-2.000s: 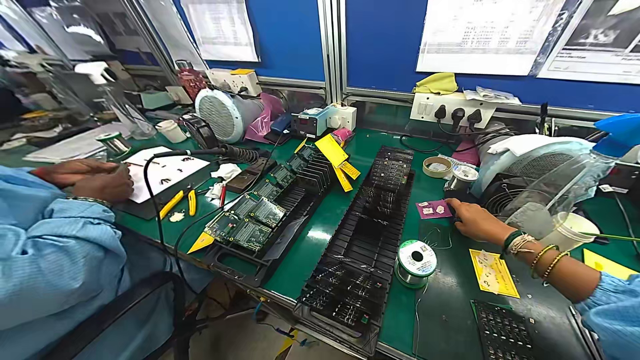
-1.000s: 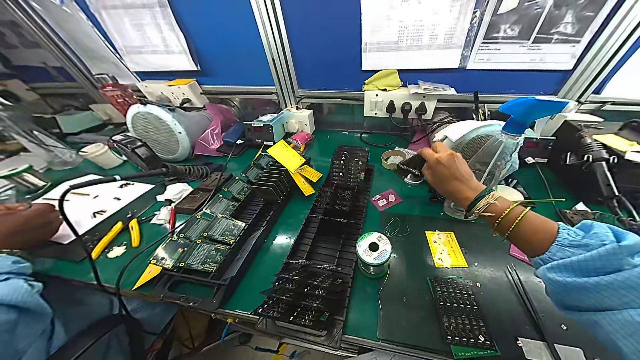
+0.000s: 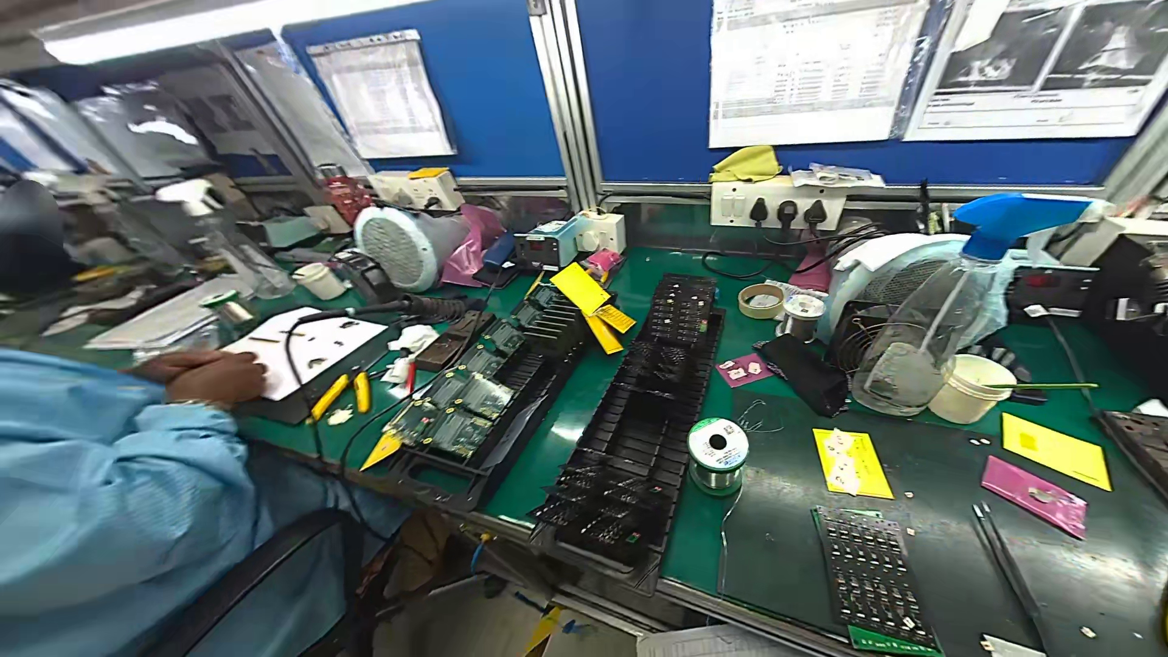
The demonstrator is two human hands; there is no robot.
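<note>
Neither my left hand nor my right hand shows in the head view now. A black cloth-like item (image 3: 805, 374) lies beside a small pink packet (image 3: 744, 370) on the green mat. In front of them stands a spool of solder wire (image 3: 718, 447). A populated circuit board panel (image 3: 871, 570) rests on the dark mat, with tweezers (image 3: 1008, 566) to its right. Yellow slips (image 3: 853, 463) and a pink bag piece (image 3: 1034, 495) lie behind it. A long black slotted rack (image 3: 639, 429) holding boards is left of the spool.
A second rack with green boards (image 3: 465, 411) stands further left. A co-worker's hands (image 3: 214, 376) rest by a white sheet. At the back right are a spray bottle (image 3: 931, 328), a white cup (image 3: 972, 388), a tape roll (image 3: 760, 300) and a fan (image 3: 899, 274).
My right hand, over the pink packet two seconds ago and holding a black item a second ago, has left the view. The black item now lies beside the packet. The view has swung left since the last frame.
</note>
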